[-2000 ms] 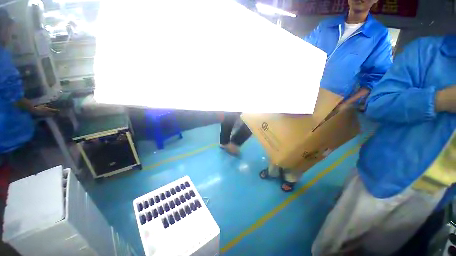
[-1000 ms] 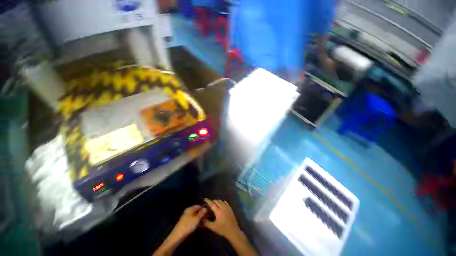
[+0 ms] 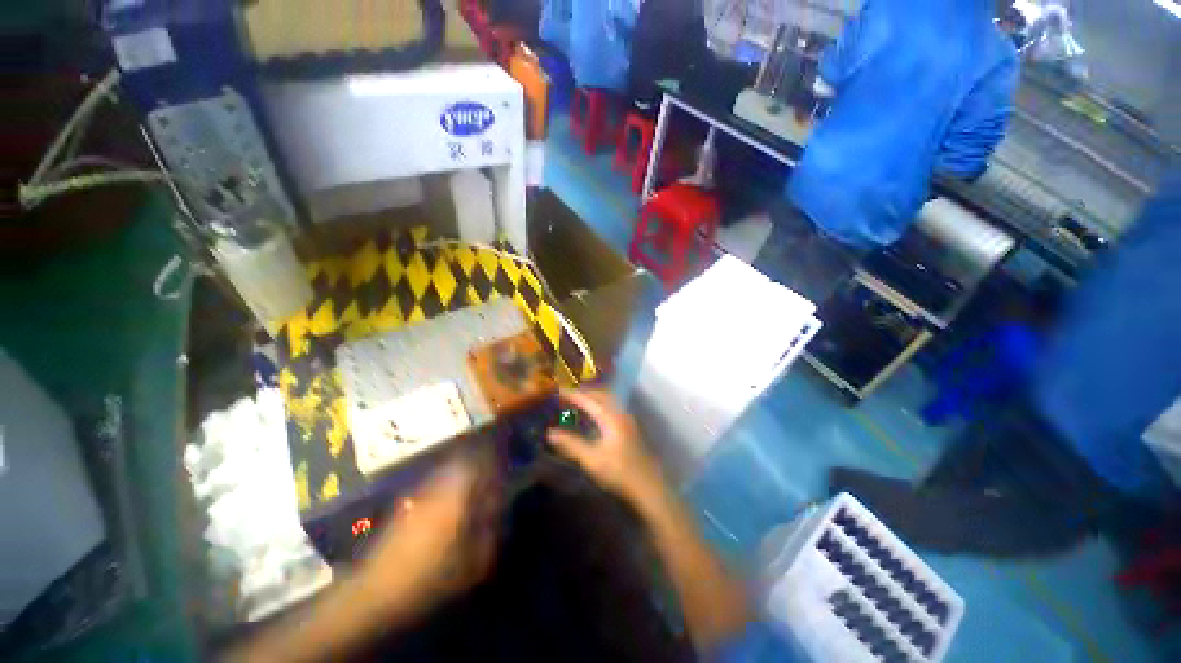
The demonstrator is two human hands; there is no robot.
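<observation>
The bench machine has a yellow-black patterned bed [image 3: 427,279] with a silver plate [image 3: 434,347], a white pad [image 3: 412,427] and an orange-brown fixture [image 3: 513,370] on it. My right hand [image 3: 606,447] is at the right end of the dark front panel, in front of the fixture. Its thumb and forefinger are apart around a small green light; I see no part in it. My left hand [image 3: 447,518] is blurred, over the front panel right of a red light. Whether it holds anything cannot be told. A pale cylinder [image 3: 263,275] hangs at the bed's left.
Crumpled white wipes [image 3: 253,499] lie left of the machine. White foam boxes [image 3: 725,350] stand to its right. A foam box with rows of dark parts [image 3: 874,589] is low at right. Workers in blue smocks [image 3: 894,117], red stools [image 3: 676,231] and another bench are beyond.
The view has turned further onto the machine. My hands, together in front of it a second ago, have moved apart and forward to its front panel.
</observation>
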